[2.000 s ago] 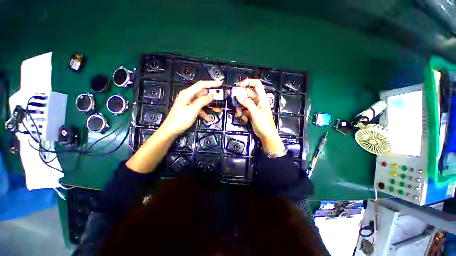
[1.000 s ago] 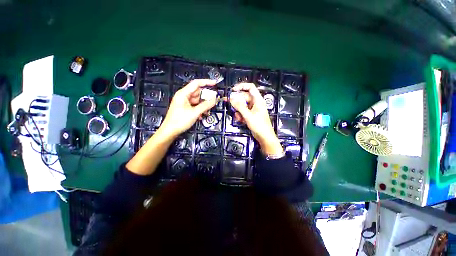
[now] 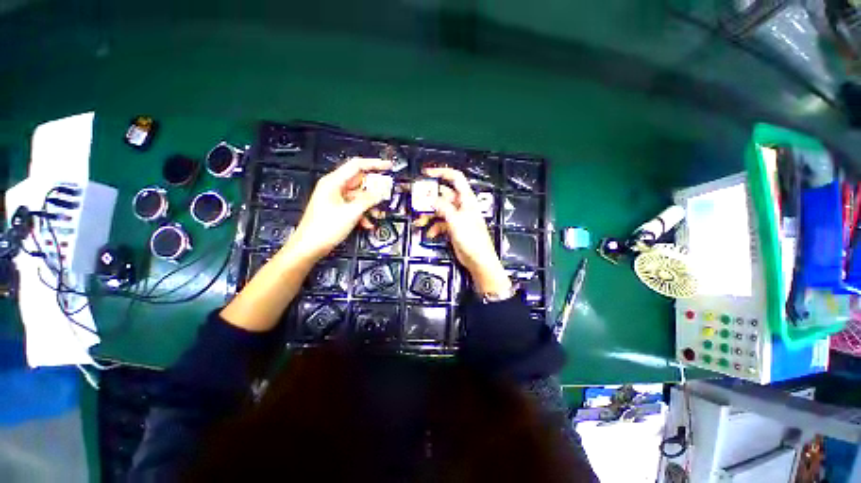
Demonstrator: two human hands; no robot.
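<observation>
My left hand (image 3: pixel 338 209) and my right hand (image 3: pixel 457 219) are side by side above the black blister tray (image 3: pixel 430 340). My left hand holds a smartwatch unit (image 3: pixel 379 186) whose face glows white, between thumb and fingers. My right hand holds a second smartwatch unit (image 3: pixel 425 196), also glowing white, a small gap from the first. Their screen details are too bright and blurred to read. Several dark smartwatch units lie in the tray pockets, such as one smartwatch unit (image 3: pixel 428 283) below my hands. My hands hide some middle pockets.
Left of the tray are several round watch cases (image 3: pixel 210 208), a black disc (image 3: pixel 179 170), cables and a white charger (image 3: pixel 94 226). At right are a lit watch (image 3: pixel 575 238), a thin silver stick (image 3: pixel 572 300), a fan (image 3: pixel 665 270), a control box (image 3: pixel 719 335) and a green-rimmed basket (image 3: pixel 767 236).
The view has shifted, so the bench things sit further left in the picture. Both hands stay over the tray holding the units, and the two glowing faces remain apart.
</observation>
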